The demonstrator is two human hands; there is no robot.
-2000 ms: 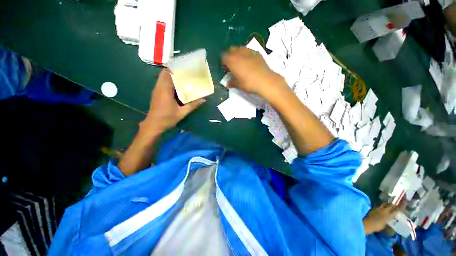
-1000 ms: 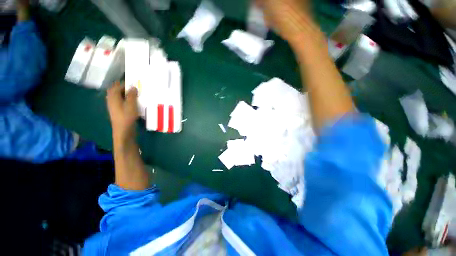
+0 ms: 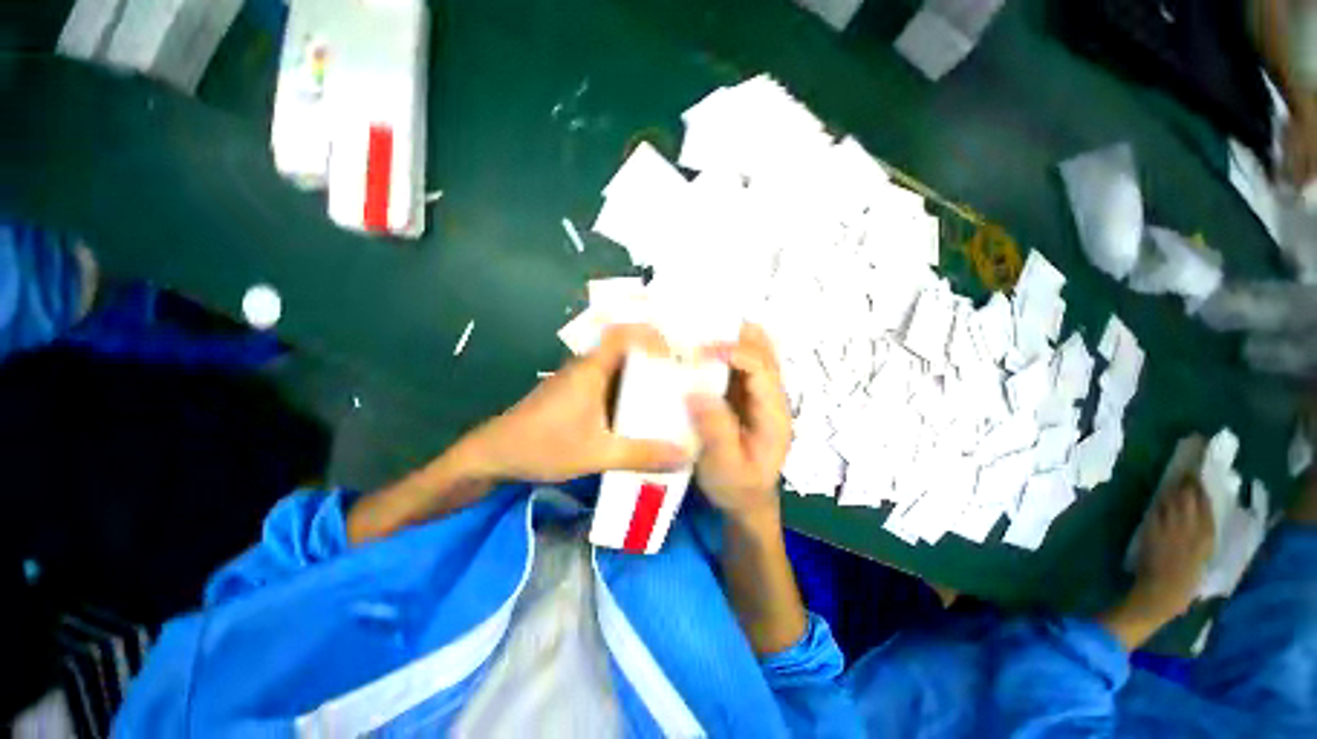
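Note:
A slim white carton (image 3: 631, 511) with a red band is held close to my chest, the band end pointing down toward me. My left hand (image 3: 578, 419) is closed around its left side. My right hand (image 3: 744, 426) grips its far right part, with the thumb on the face. The far end of the carton is partly hidden by fingers and blurred against the leaflets. A wide loose leaflet pile (image 3: 867, 303) lies beyond and to the right of my hands. A carton stack (image 3: 354, 116) lies at the upper left, one red band showing.
A round white disc (image 3: 262, 306) lies near the left table edge. Rubber bands (image 3: 994, 257) lie behind the pile. Crumpled wrap (image 3: 1105, 210) is at the right. Another person's hand (image 3: 1177, 541) holds white pieces at the lower right. Blue sleeves show at the left edge.
My left hand has left the carton stack and my right hand has come back from the far side. Both now hold one carton at my chest. The view has shifted.

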